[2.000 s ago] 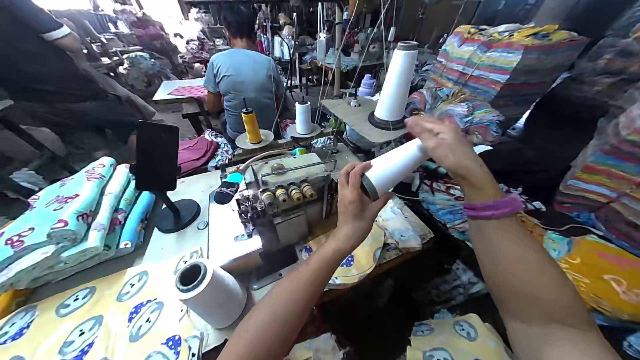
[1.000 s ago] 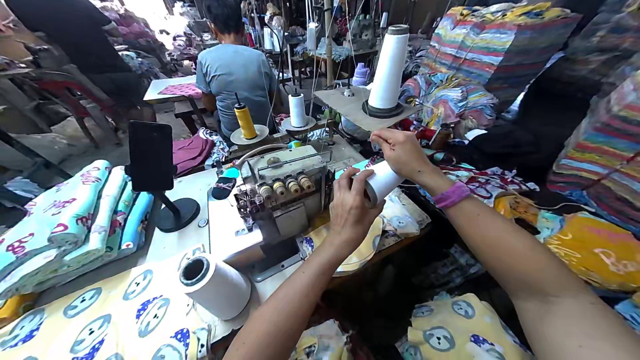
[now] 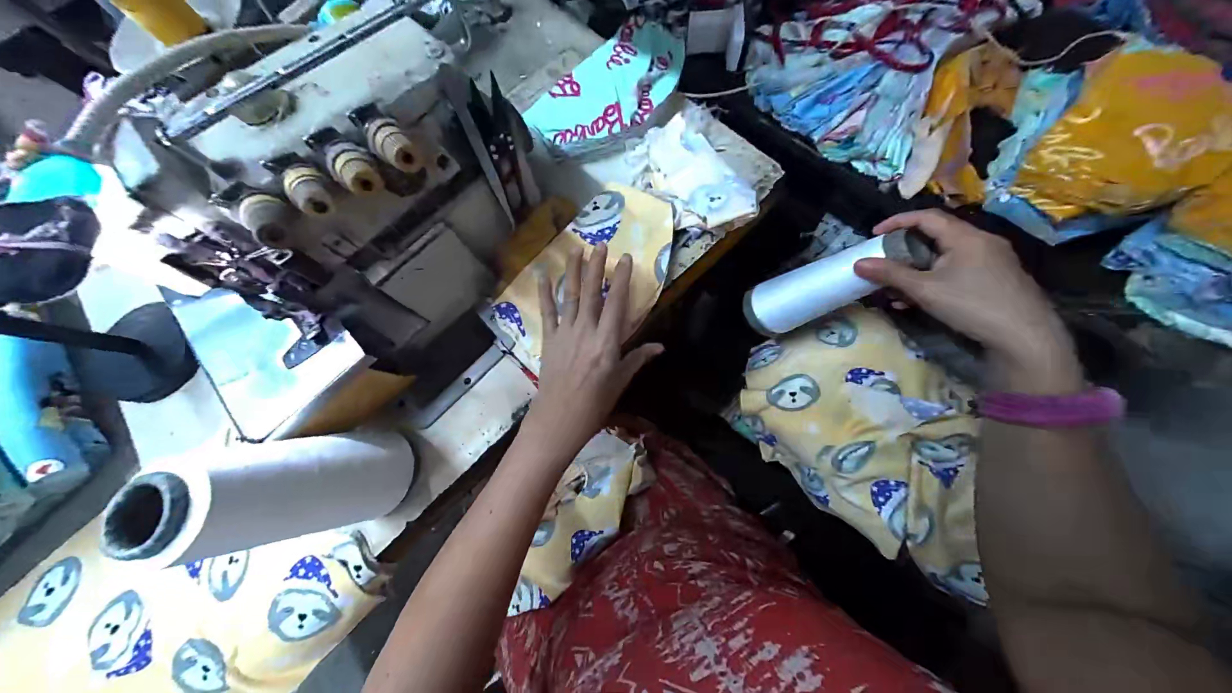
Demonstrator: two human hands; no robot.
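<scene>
My right hand (image 3: 972, 289) grips a white thread cone (image 3: 813, 287) by its grey end, above a heap of yellow sloth-print fabric (image 3: 847, 414). Flat and with fingers spread, my left hand (image 3: 589, 337) rests on a yellow sloth-print fabric piece (image 3: 640, 231) at the table's edge. An overlock sewing machine (image 3: 318, 164) stands left of that hand. On its side near the machine lies a larger white thread cone (image 3: 289, 491), its hollow end facing left, beside more sloth-print fabric (image 3: 221, 616).
Teal printed fabric (image 3: 616, 87) and crumpled white scraps (image 3: 698, 168) lie behind the left hand. Bundles of orange printed fabric (image 3: 1116, 135) are piled at the upper right. A dark round stand base (image 3: 135, 356) is at the left. Red cloth (image 3: 712, 577) covers my lap.
The view has swung down. Both hands were at the smaller cone; now only my right hand holds it, lower and to the right, while my left lies on the fabric.
</scene>
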